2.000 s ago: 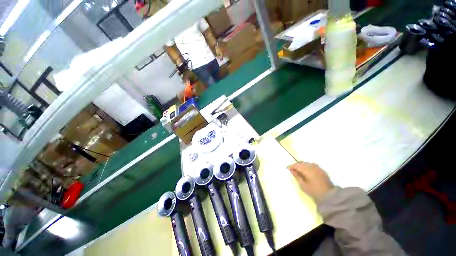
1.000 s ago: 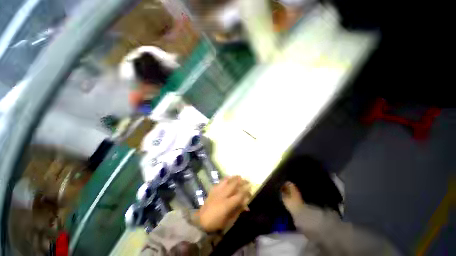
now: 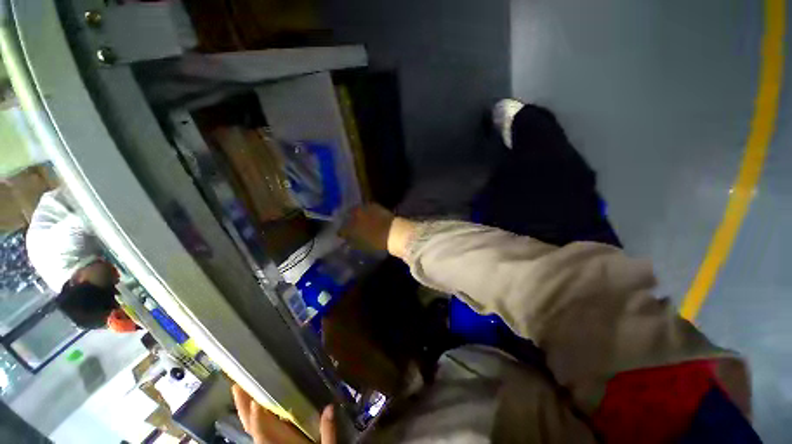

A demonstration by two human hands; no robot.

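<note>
My right hand point(image 3: 366, 227) reaches into the shelf under the bench, beside a blue and white item point(image 3: 323, 178). Its fingertips are dark and blurred, so I cannot tell whether they hold anything. A brown cardboard piece point(image 3: 252, 169) lies left of the blue and white item. Another blue item point(image 3: 320, 288) lies below the hand. My left hand point(image 3: 282, 427) is at the bottom edge of the picture, partly cut off, with fingers and thumb on either side of the bench edge point(image 3: 204, 290).
My leg in dark trousers and a white shoe point(image 3: 506, 121) are on the grey floor point(image 3: 643, 113), with a yellow floor line point(image 3: 738, 195) at the right. A person in white point(image 3: 56, 238) bends forward beyond the bench at the left.
The view has swung down from the bench top to the shelf below. The dryers are out of view. My right hand has moved into the shelf, my left hand to the bench edge.
</note>
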